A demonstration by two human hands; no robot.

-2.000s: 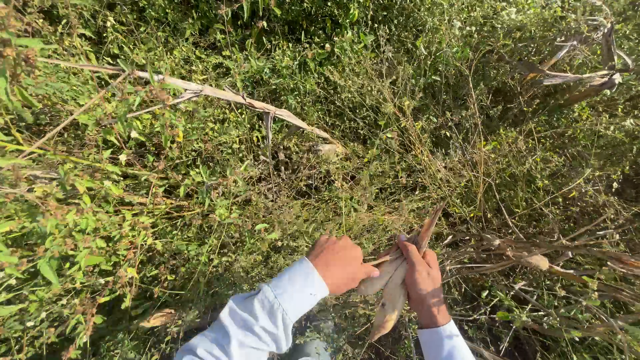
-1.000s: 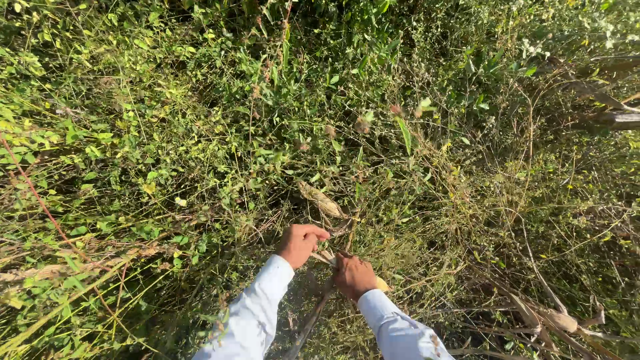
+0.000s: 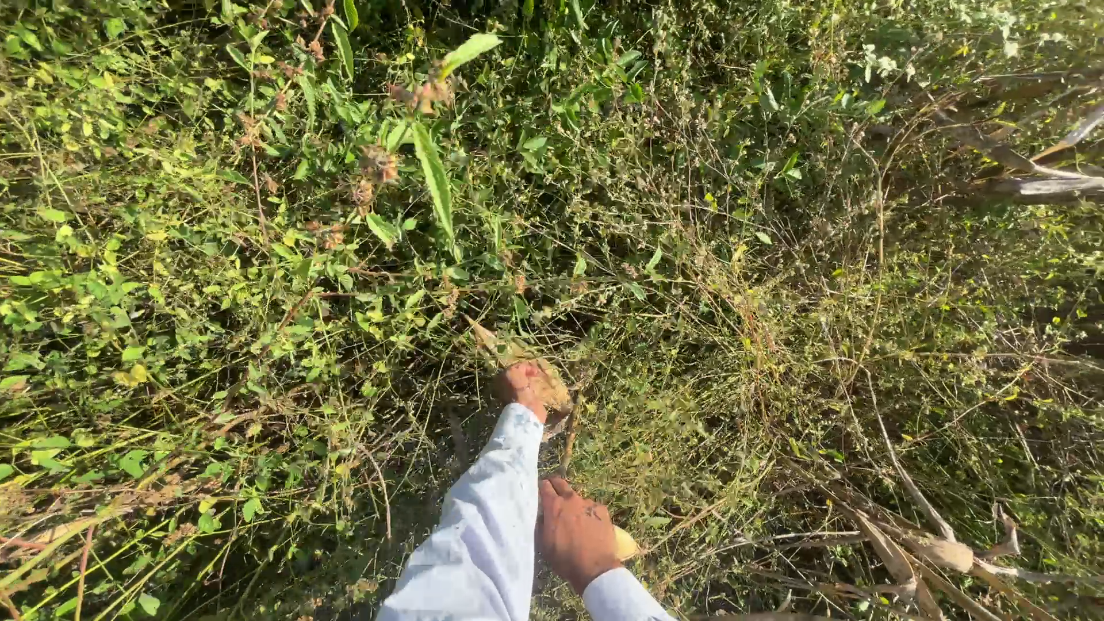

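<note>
My left hand (image 3: 524, 388) reaches forward and grips a dry, tan corn ear in its husk (image 3: 543, 379), whose pointed tip sticks out to the upper left. Nearer to me, my right hand (image 3: 576, 530) is closed around a dry brown stalk (image 3: 569, 444) that runs up toward the husked ear. A pale yellow corn ear end (image 3: 626, 544) shows at the right side of my right hand; most of it is hidden by the hand. Both arms wear light, long sleeves.
Dense green weeds (image 3: 259, 285) surround the hands. A leafy stem (image 3: 435, 181) rises close to the camera. Dry corn stalks and husks (image 3: 940, 552) lie at the lower right, with more dry leaves (image 3: 1052, 185) at the upper right.
The hands were together over pale husks two seconds ago. Since one second ago, my left hand has moved forward onto the husked ear, away from my right hand.
</note>
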